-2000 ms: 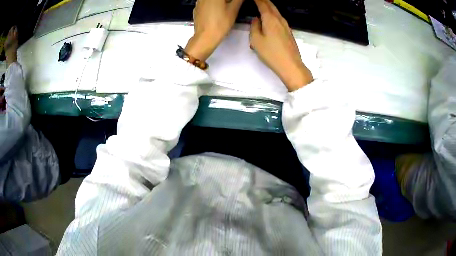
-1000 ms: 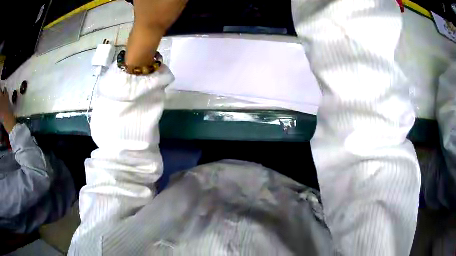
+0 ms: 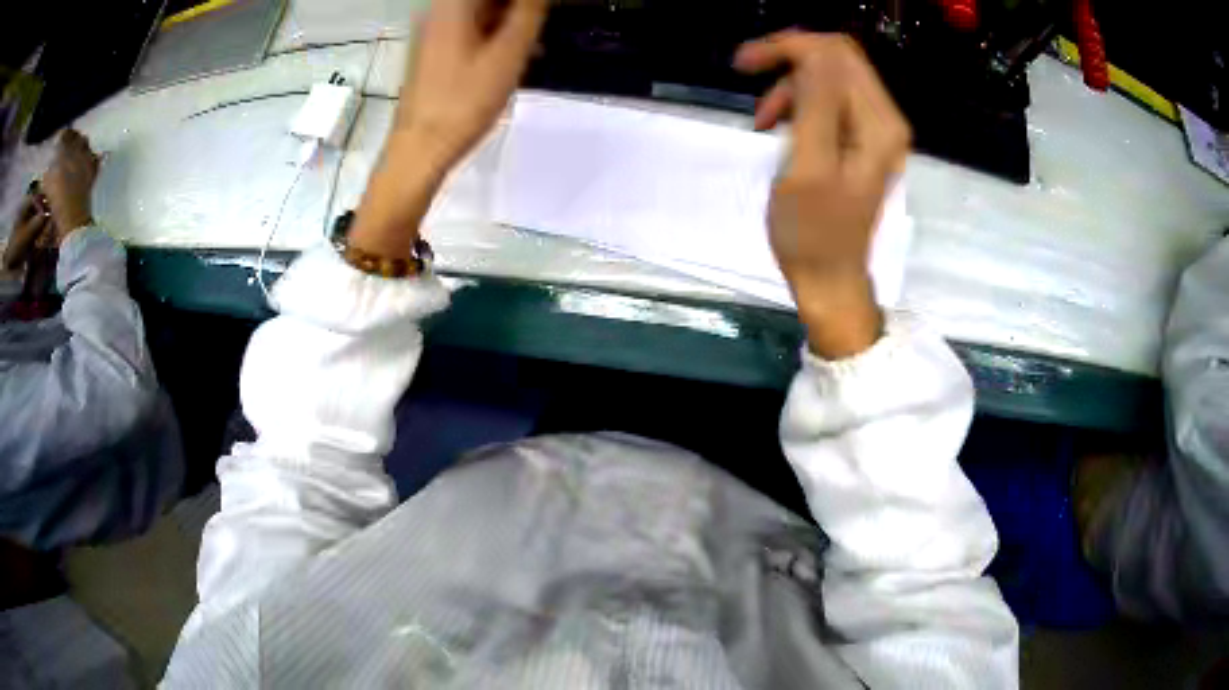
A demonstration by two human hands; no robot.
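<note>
A wide black fixture base plate (image 3: 613, 68) lies along the far side of the bench, with a small pale label on its front edge. My left hand (image 3: 465, 74), with a beaded bracelet at the wrist, is over the plate's left end; its fingertips are cut off by the top edge, so I cannot tell whether it holds anything. My right hand (image 3: 838, 155) is raised over the plate's front edge and the paper, fingers bent and apart, with nothing seen in it. White paper sheets (image 3: 634, 182) lie in front of the plate.
Red clamp handles (image 3: 1094, 47) show at the top right. A white adapter (image 3: 324, 113) with a thin cord lies at the left. A neighbour's hand (image 3: 70, 175) is at the far left, and another person's sleeve (image 3: 1197, 324) at the right. The bench has a green edge (image 3: 607, 337).
My right hand has drawn back from beyond the top edge to over the paper. My left hand stays near the top edge, a little further right. Red handles have come into view.
</note>
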